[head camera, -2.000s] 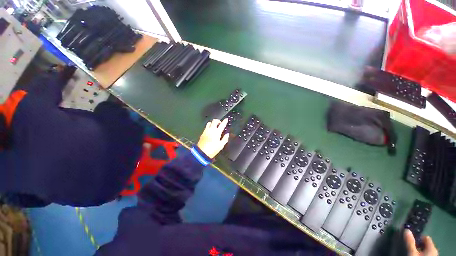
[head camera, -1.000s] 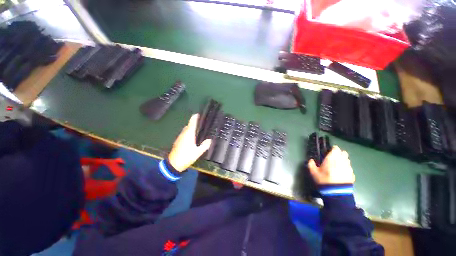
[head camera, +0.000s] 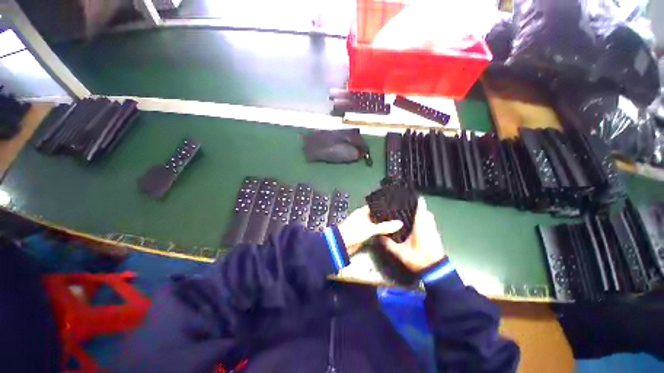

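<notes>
My left hand (head camera: 364,229) and my right hand (head camera: 422,237) are together in front of me, both closed around a handful of remotes (head camera: 392,207), held as a dark block with parallel ridges. To its left a row of remotes (head camera: 282,211) lies button face up near the bench edge; my left sleeve covers some lower ends. Behind the row lies a black pouch (head camera: 333,146). Set-apart remotes (head camera: 171,167) lie angled to the left. Stacked remotes (head camera: 466,164) stand on edge in a long tight row to the right.
More remotes stand at the right front (head camera: 601,255). Incoming remotes (head camera: 89,125) overlap at the far left. A red plastic bin (head camera: 415,69) with plastic bags is at the back, beside sample remotes (head camera: 421,110) on a white board. Black plastic bags (head camera: 557,44) are at far right.
The view has shifted right. My two hands, apart before with remotes in each, have come together around one block. The face-up row is shorter than two seconds ago.
</notes>
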